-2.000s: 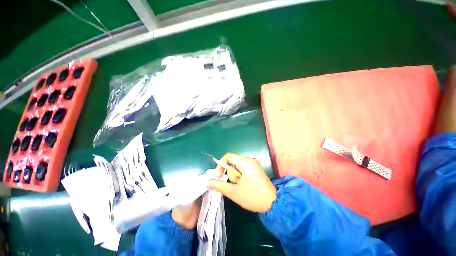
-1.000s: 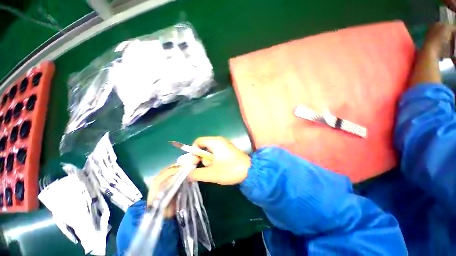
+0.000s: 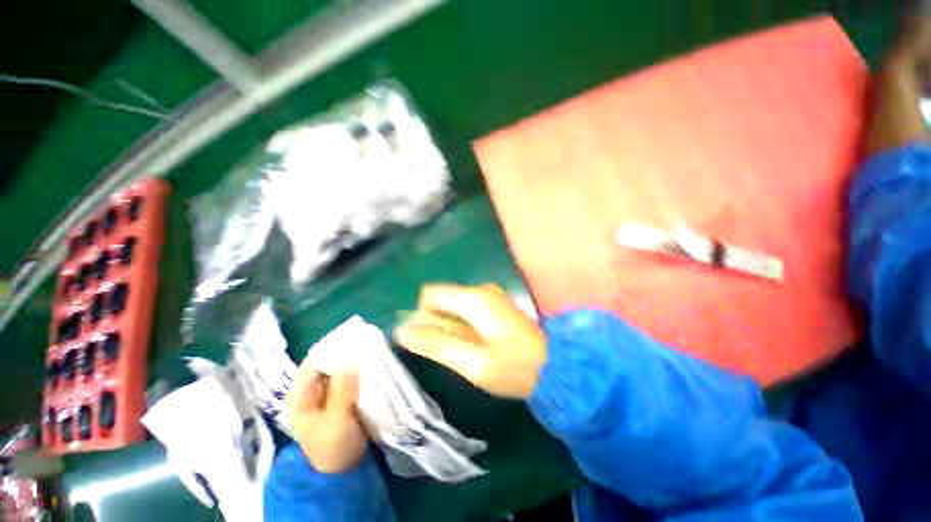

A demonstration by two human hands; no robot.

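Note:
My left hand (image 3: pixel 329 416) is shut on a bundle of white strips (image 3: pixel 393 408), which fans out to the lower right. My right hand (image 3: pixel 475 342) is just right of the bundle, apart from it, blurred, with fingers bent; I cannot tell whether something small is between its fingertips. A spare stack of white strips (image 3: pixel 209 428) lies left of my left hand. A patterned strip with a black middle band (image 3: pixel 750 263) lies on the smooth red-orange tray (image 3: pixel 602 153).
A clear plastic bag filled with white strips (image 3: pixel 357 173) lies at the back centre. A red-orange tray with rows of black units (image 3: pixel 151 275) is at the left. Another person's blue sleeve (image 3: pixel 898 245) and blurred forearm are at the right edge.
The bundle, earlier between both hands, is now in my left hand only, its strips swung to the lower right. My right hand has separated from it. The pale piece pinched there no longer shows clearly.

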